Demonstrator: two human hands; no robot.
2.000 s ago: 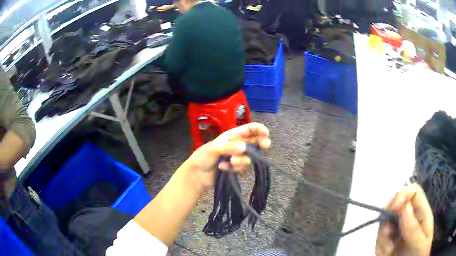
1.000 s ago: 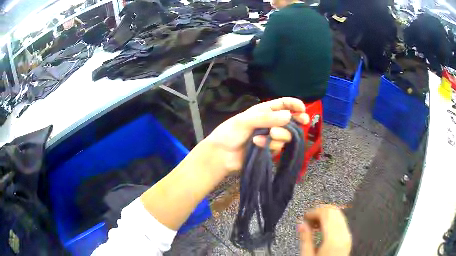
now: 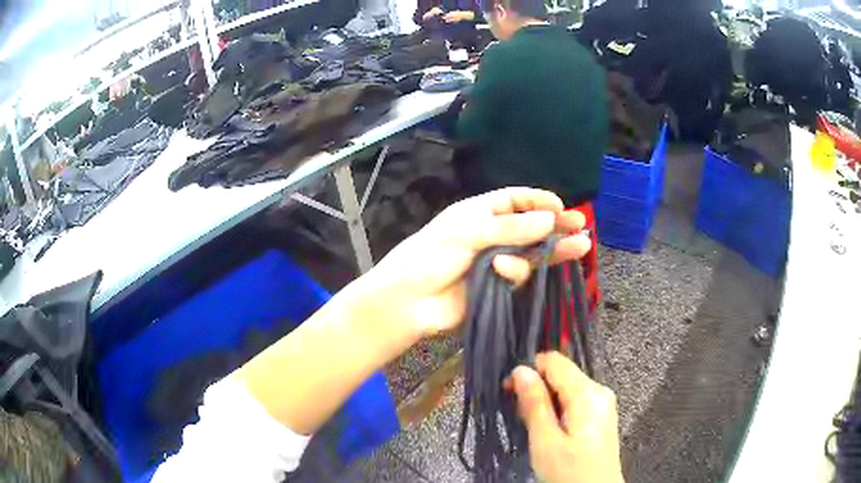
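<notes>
A hank of dark grey-black drawcords [image 3: 486, 344] hangs in the middle of the view, folded over my left hand. My left hand [image 3: 505, 236] is bare, with a white sleeve, and its fingers close around the top of the hank. The cord ends hang down towards the bottom edge of the picture. My right hand [image 3: 566, 415] is below, at the front of the hank, with thumb and fingertips pinched on one or more cords.
An open blue bin [image 3: 255, 302] with dark cloth inside stands at the lower left. A white table [image 3: 212, 203] holds dark garments. A person in a green top [image 3: 538, 113] sits ahead on a red stool. More blue bins [image 3: 746, 203] and a white table edge [image 3: 788, 330] are at the right.
The right hand has moved from low beside the hank up onto its cords. Two seconds ago it held a cord stretched far right. The view has turned left since then.
</notes>
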